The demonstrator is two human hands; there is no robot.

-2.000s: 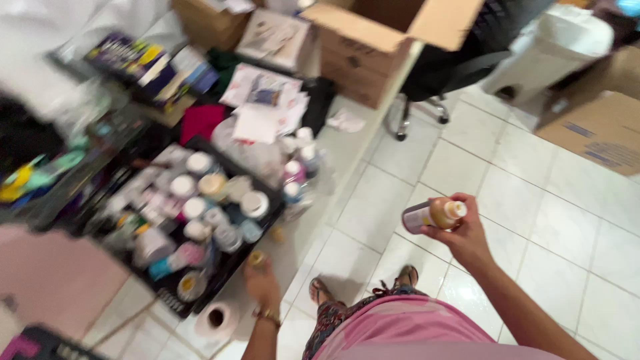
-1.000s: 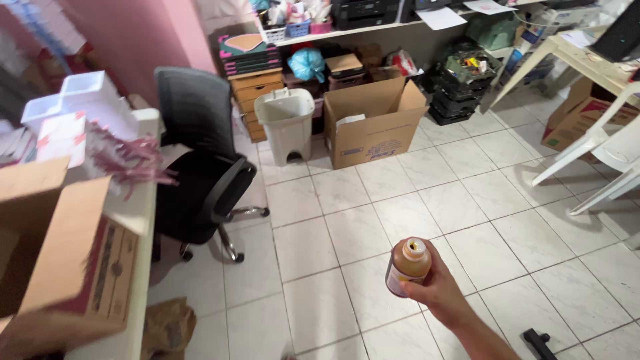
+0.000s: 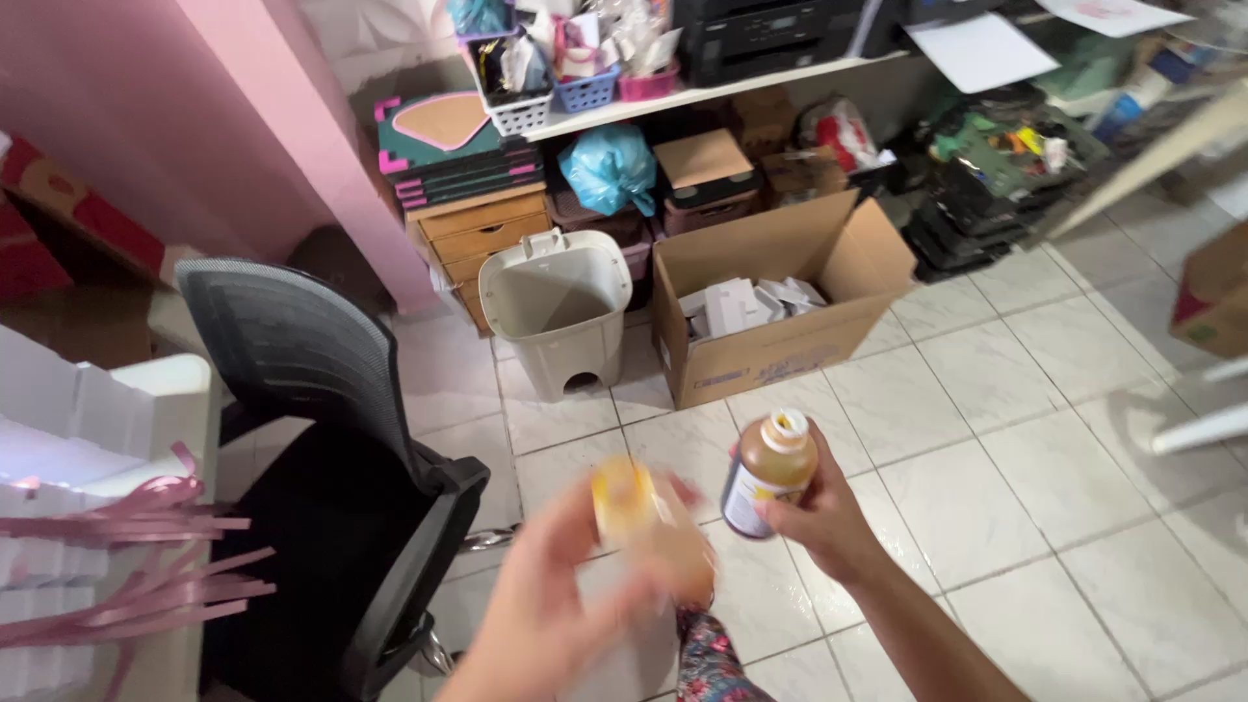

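Note:
My right hand grips an amber plastic bottle by its side. The bottle stands nearly upright, its white neck uncapped, with a pale label facing me. To the left of it, my left hand is blurred, its fingers around a small yellow and whitish object, perhaps a cap; blur hides its exact kind. The two hands are apart, above the tiled floor.
A black mesh office chair stands at left, beside a table with pink ribbons. Ahead are a lidless beige bin and an open cardboard box holding white pieces. Shelves with baskets and a black printer lie behind.
My left hand has come into view near the bottle, holding the small yellow and whitish object. The bottle remains in my right hand. The view has swung from the cluttered table to the floor and shelves.

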